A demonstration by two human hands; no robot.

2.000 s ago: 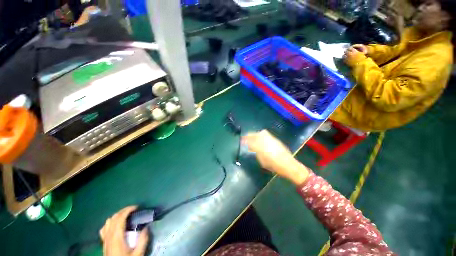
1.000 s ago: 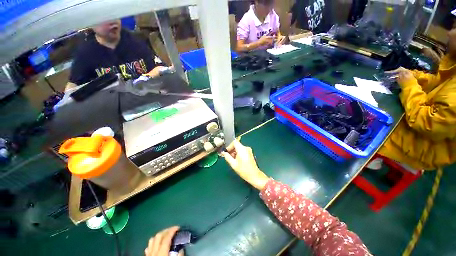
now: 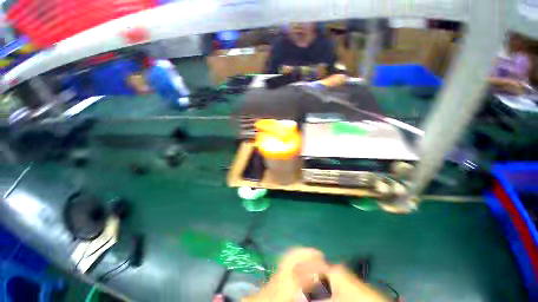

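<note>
The frame is blurred. My left hand (image 3: 277,284) and my right hand (image 3: 349,285) are together at the bottom middle, cut off by the lower edge. A small black power adapter (image 3: 319,289) shows between them, with both hands closed around it and the fingers partly hidden. A dark cable piece (image 3: 361,266) lies just beyond my right hand. The silver bench tester (image 3: 354,144) stands on a wooden shelf (image 3: 330,187) beyond the hands.
An orange-lidded bottle (image 3: 279,150) stands left of the tester, beside a white post (image 3: 457,106) further right. The blue basket (image 3: 508,203) is at the right edge. A small black fan (image 3: 85,217) is at left. A green patch with pale lines (image 3: 239,257) lies near my left hand. A person (image 3: 301,53) sits opposite.
The view has swung left. My right hand has come away from the tester's knobs and met my left hand at the adapter. The basket now shows only partly.
</note>
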